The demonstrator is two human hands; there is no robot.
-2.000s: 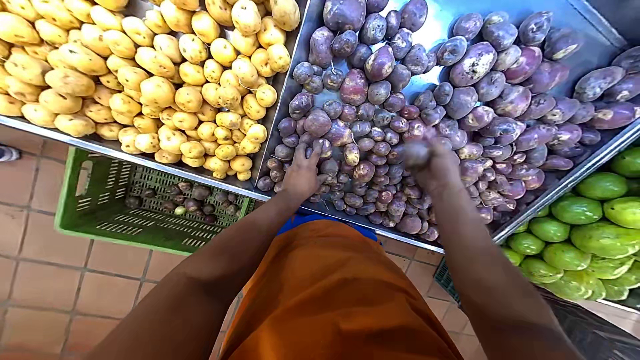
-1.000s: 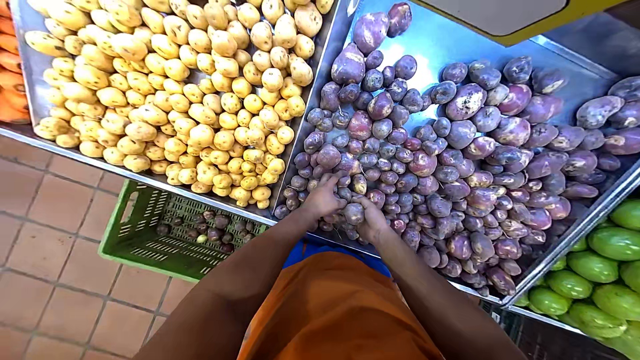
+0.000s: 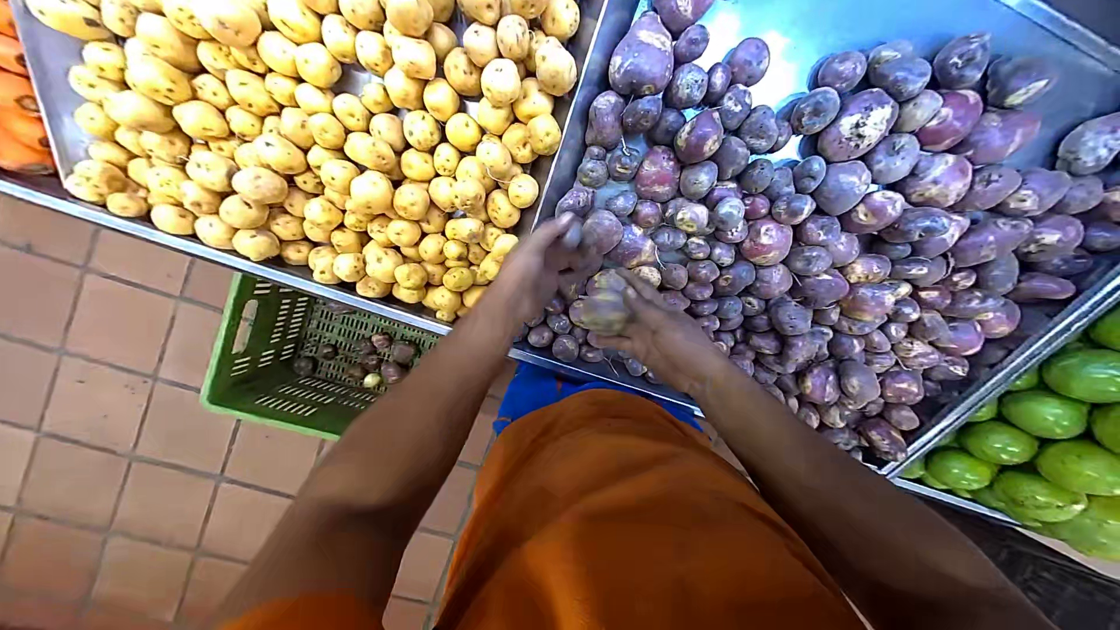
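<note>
Purple potatoes (image 3: 770, 241) of many sizes lie in a metal display bin, with bare metal showing at its back. My left hand (image 3: 538, 267) is at the bin's left divider, its fingers curled around a small dark potato (image 3: 570, 234). Close beside it on the right, my right hand (image 3: 656, 328) holds yellowish-purple potatoes (image 3: 604, 302) against its fingertips, just above the smaller ones near the front edge. Blur hides how many it holds. Yellow potatoes (image 3: 367, 192) fill the neighbouring bin to the left of the divider.
A green plastic crate (image 3: 262, 350) with several small dark round pieces stands below the yellow potatoes on the tiled floor (image 3: 114, 394). Green fruits (image 3: 1046, 413) lie beyond the right divider (image 3: 1006, 376). Carrots (image 3: 19, 122) show at the far left.
My right hand has come left from the middle of the purple potatoes to beside my left hand. The view has shifted, and a yellow-edged panel seen at the top a second ago is out of view.
</note>
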